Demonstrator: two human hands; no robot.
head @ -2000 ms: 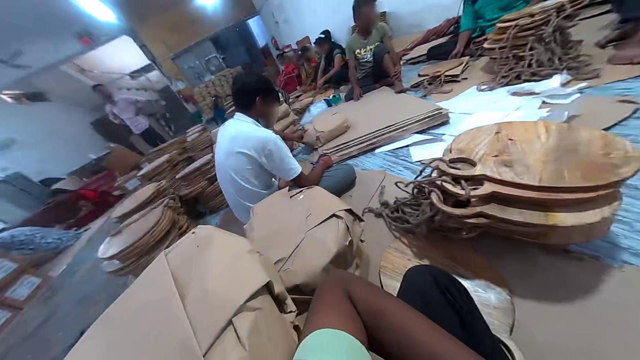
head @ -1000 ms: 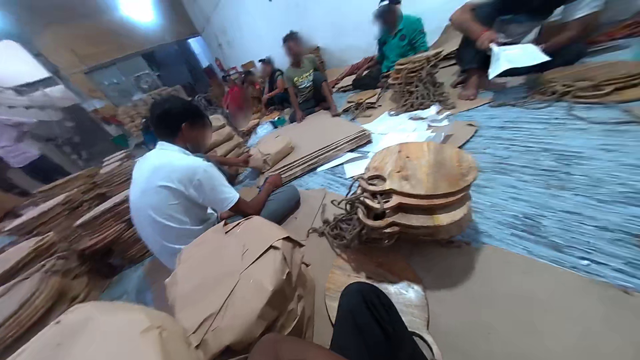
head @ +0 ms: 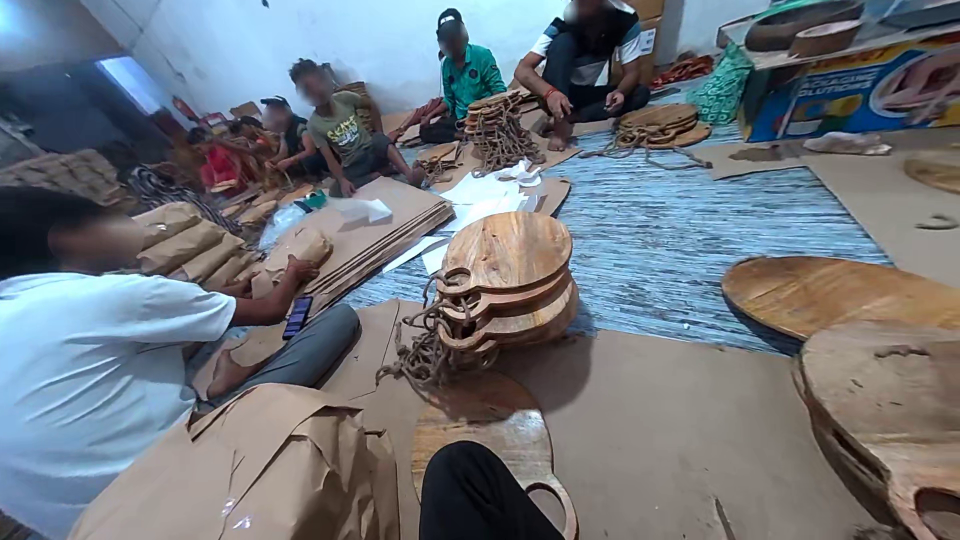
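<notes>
Neither of my hands shows in the head view; only my knee in dark cloth rises at the bottom middle. Beyond it stands a stack of round wooden boards [head: 510, 251] with ring handles and knotted rope loops [head: 426, 349] hanging at their left. One more wooden board [head: 487, 427] lies flat on brown cardboard, partly hidden by my knee. A bundle wrapped in brown paper [head: 262, 465] sits at the lower left. More wooden boards [head: 885, 390] are piled at the right edge, beside an oval board [head: 832, 292].
At the left a person in a white shirt [head: 97, 360] handles a paper-wrapped parcel [head: 300, 251] beside stacked cardboard sheets [head: 397, 225]. Several other people sit along the wall. White papers [head: 487, 199] lie on the striped floor covering [head: 675, 225]. A printed box [head: 847, 90] stands at the back right.
The view has swung to the right, bringing in the boards at the right edge. My bare forearm or leg at the bottom, seen earlier, is out of view.
</notes>
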